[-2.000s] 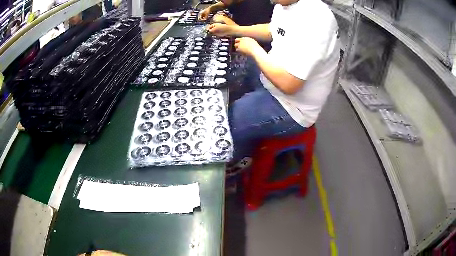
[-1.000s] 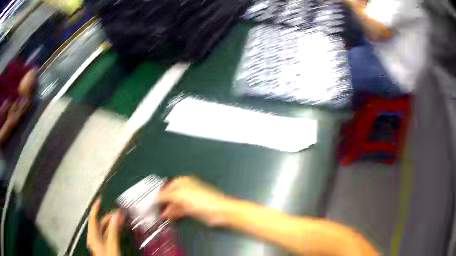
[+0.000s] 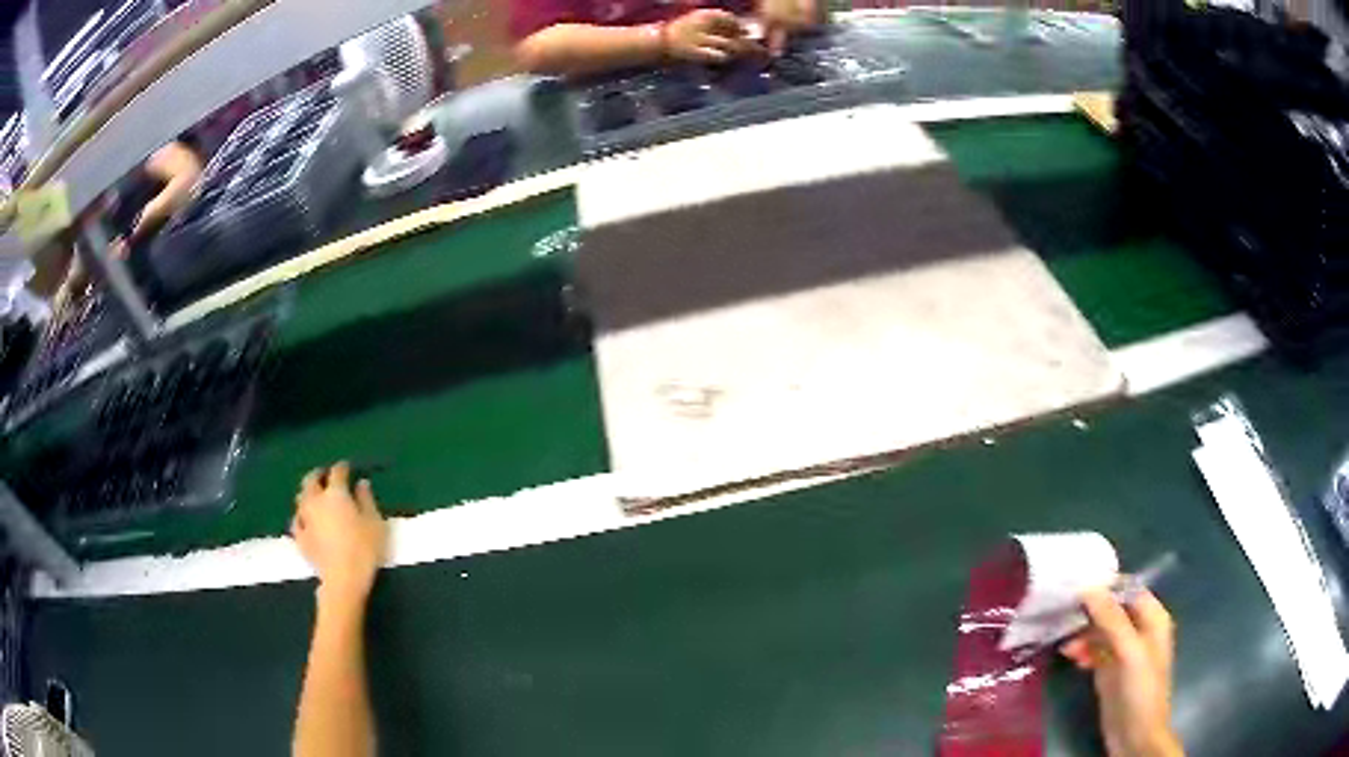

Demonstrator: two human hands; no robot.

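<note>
My left hand (image 3: 340,530) is at the white edge of the green belt, back of the hand up and fingers curled forward. A thin dark mark shows by its fingertips; whether it holds anything is unclear. My right hand (image 3: 1127,651) is at the lower right, closed on a white sheet (image 3: 1059,574) that curls over at the top. A thin greyish piece sticks out past its fingers; I cannot tell what it is. A glossy maroon sheet (image 3: 994,673) hangs down beside the white sheet, over the dark green bench.
A pale board (image 3: 843,348) with a dark shadow band lies across the green belt (image 3: 429,407). A clear tray with dark parts (image 3: 141,429) is at left. Paper strips (image 3: 1275,555) and a black tray stack (image 3: 1235,163) are at right. Another person's hands (image 3: 725,36) work across the belt.
The view has turned left, towards the belt and board. My hands, close together at the white sheet a second ago, are now far apart; my left hand is at the belt edge.
</note>
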